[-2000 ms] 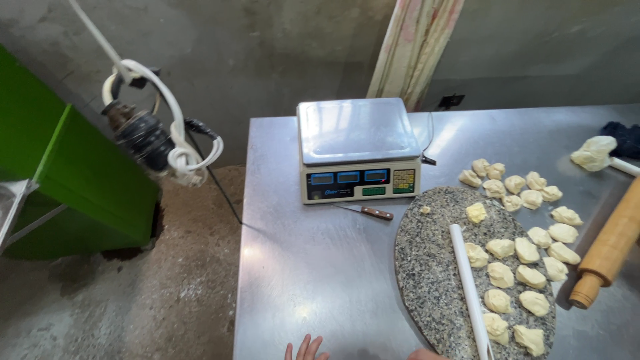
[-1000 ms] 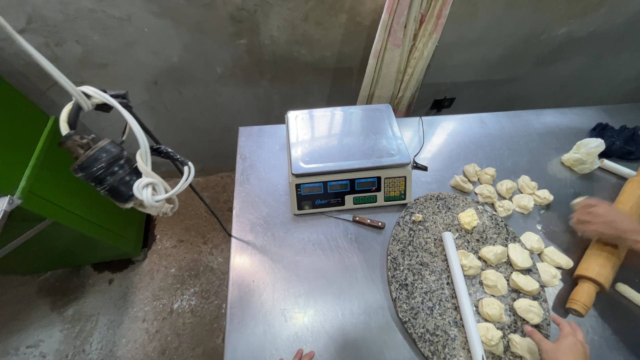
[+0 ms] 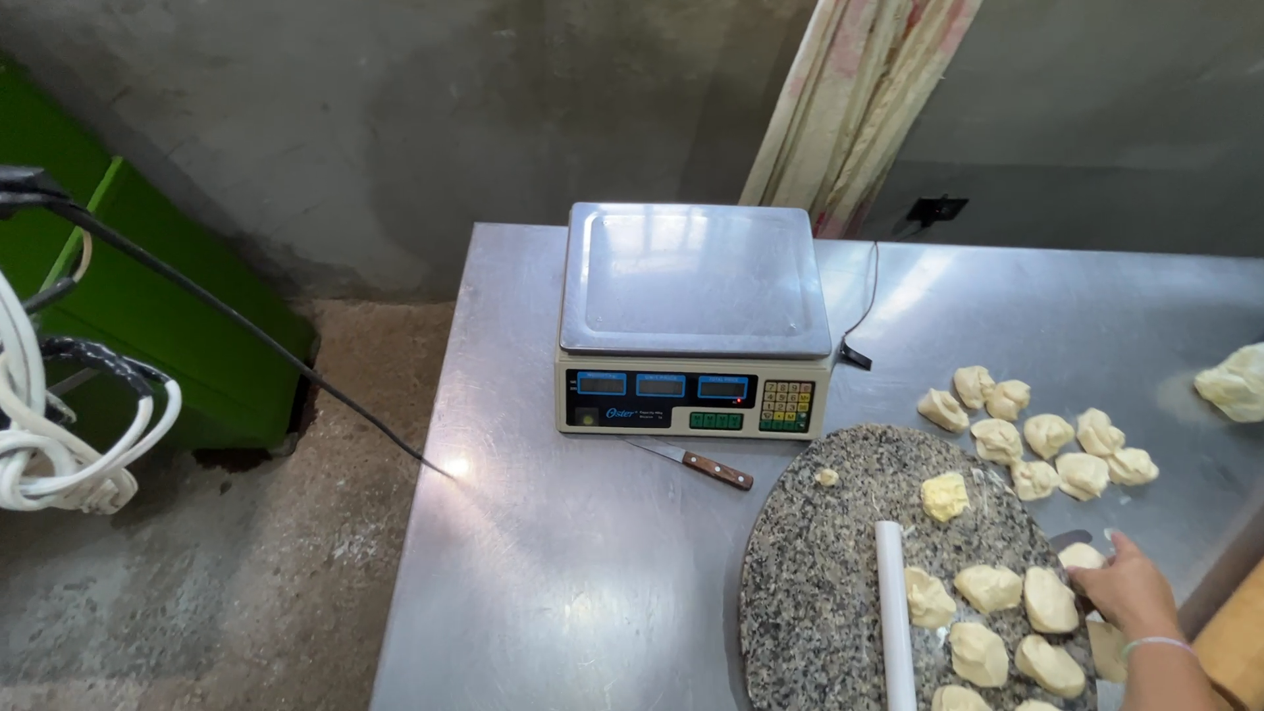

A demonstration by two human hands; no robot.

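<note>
Neither my left hand nor my right hand is in view. Coming from the lower right, a hand (image 3: 1131, 588) with a pale wristband, apparently a co-worker's, has its fingers on a dough piece (image 3: 1082, 556) at the right rim of a round speckled stone board (image 3: 810, 592). More dough pieces (image 3: 979, 654) lie on the board, beside an upright-lying white rod (image 3: 894, 617). A yellow lump (image 3: 945, 496) and a small dough scrap (image 3: 827, 477) are near its top. Several dough pieces (image 3: 1049, 434) rest on the metal table behind.
An Oster scale (image 3: 696, 286) stands at the table's back left, a knife with a wooden handle (image 3: 718, 470) in front. A larger dough lump (image 3: 1234, 383) and part of a wooden rolling pin (image 3: 1234, 642) are at right. Knotted white cables (image 3: 69, 434) hang at left by a green bin-like object (image 3: 148, 296).
My fingers, seen at the bottom edge earlier, have left the view. The co-worker's hand has moved from the board's lower right up to a dough piece; their other hand is out of view.
</note>
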